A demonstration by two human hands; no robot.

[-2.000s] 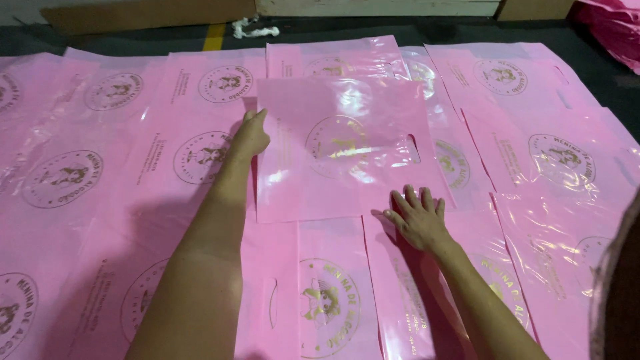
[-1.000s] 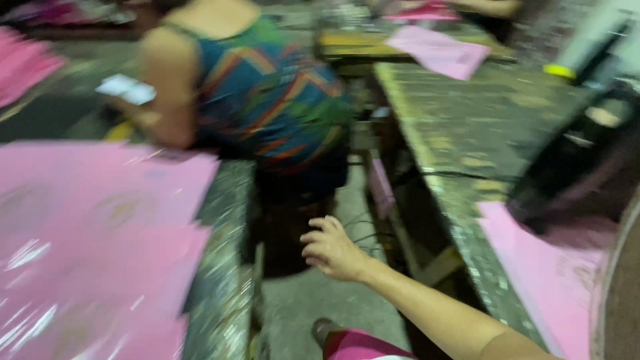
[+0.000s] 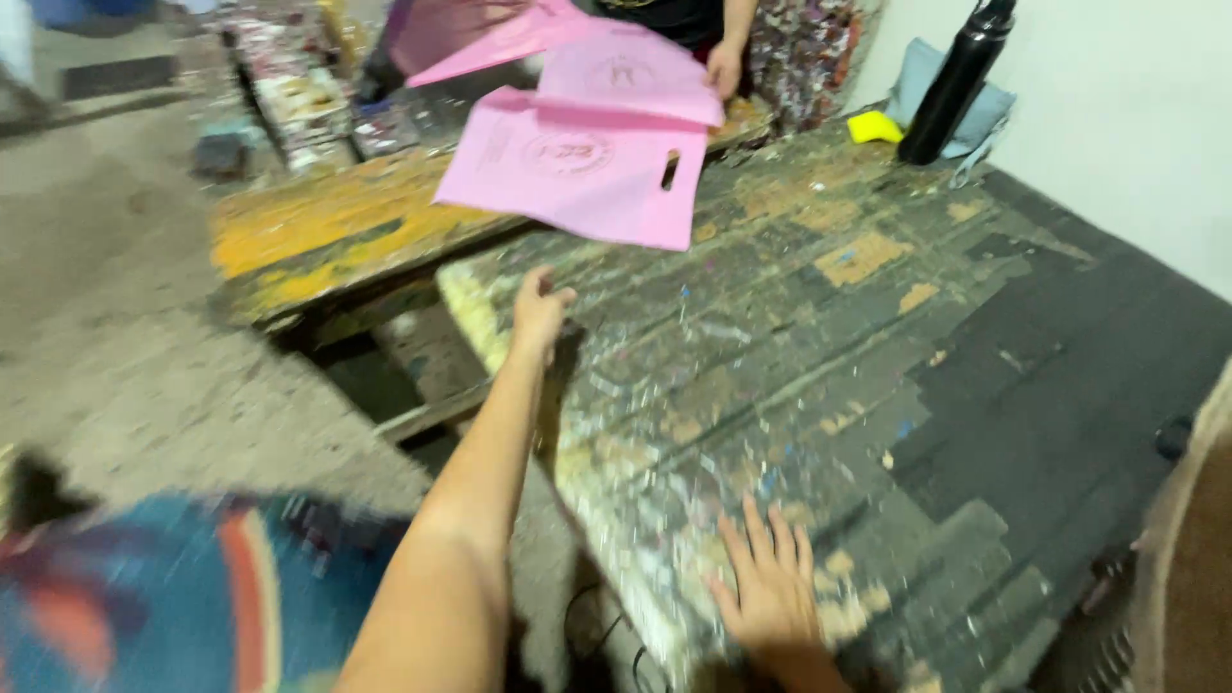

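My left hand [image 3: 541, 313] reaches over the left edge of a worn, paint-spattered wooden table [image 3: 770, 356], its fingers apart and nothing in them. My right hand [image 3: 767, 577] is over the near part of the same table, fingers spread and empty; whether it presses on the wood I cannot tell. Beyond my left hand lies a pink plastic bag [image 3: 577, 173] with a round printed emblem and a cut-out handle slot. Another pink bag [image 3: 626, 77] overlaps it at the back, near the hand of another person [image 3: 725, 69].
A black bottle [image 3: 953, 87], a yellow object [image 3: 874, 127] and a grey-blue pouch [image 3: 1001, 111] stand at the table's back right. A yellow-stained bench [image 3: 356, 231] adjoins at the left. Someone in patterned clothing [image 3: 192, 597] is close at the lower left. Cables hang below the table edge.
The view has swung from the table covered with pink bags to this worn table. My left hand, out of view one second ago, is now in view; my right hand is now over the table.
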